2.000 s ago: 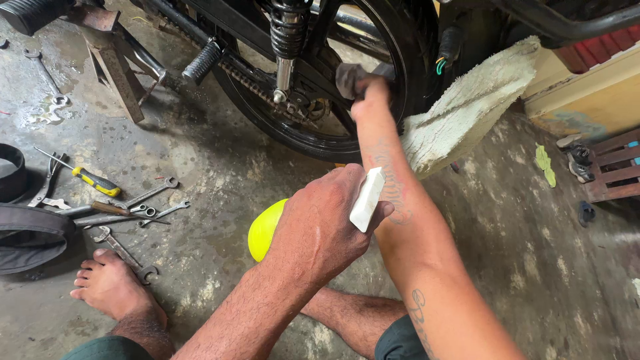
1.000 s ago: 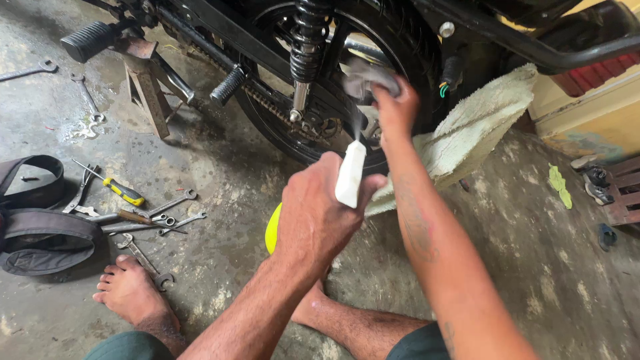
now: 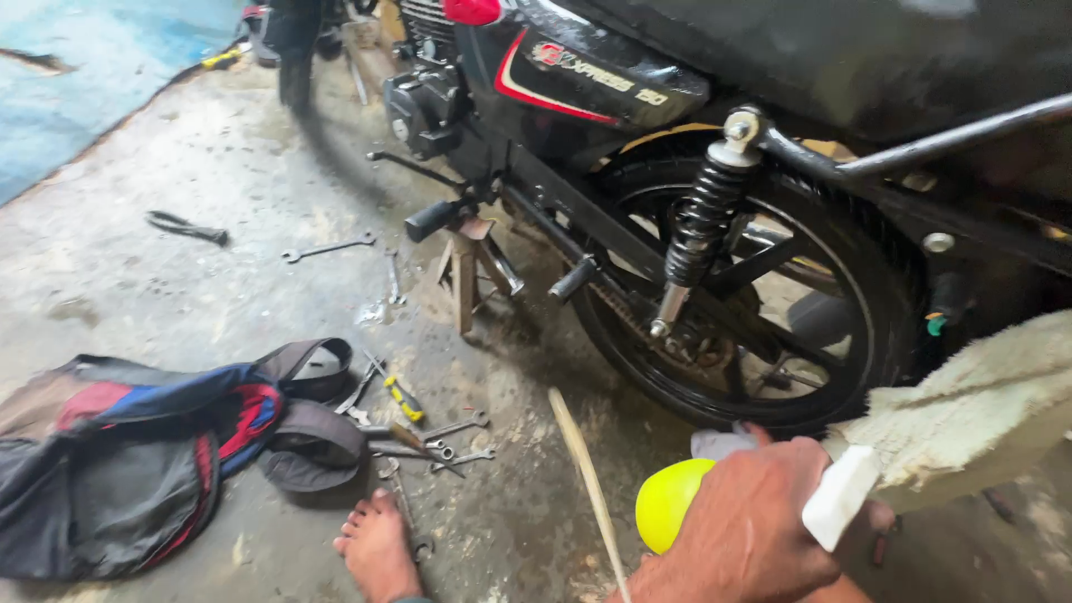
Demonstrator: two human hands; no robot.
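My left hand, at the lower right, is closed around a bright yellow bottle with a white spray trigger head. Just behind it, below the motorcycle's rear wheel, a small part of my right hand shows against a grey cloth; the rest is hidden by the left hand. The black rear tyre, the coil-spring shock absorber and the drive chain are above the hands. A pale, rough sheet hangs or lies beside the wheel at the right.
A metal stand is under the motorcycle near a footpeg. On the concrete floor lie a yellow-and-black screwdriver, several wrenches, pliers and a backpack. A thin pale strip crosses the lower middle, near my bare foot.
The view has swung left, showing more of the motorcycle and backpack. My right hand and the cloth have come down from inside the wheel to below the tyre. My left hand still holds the bottle.
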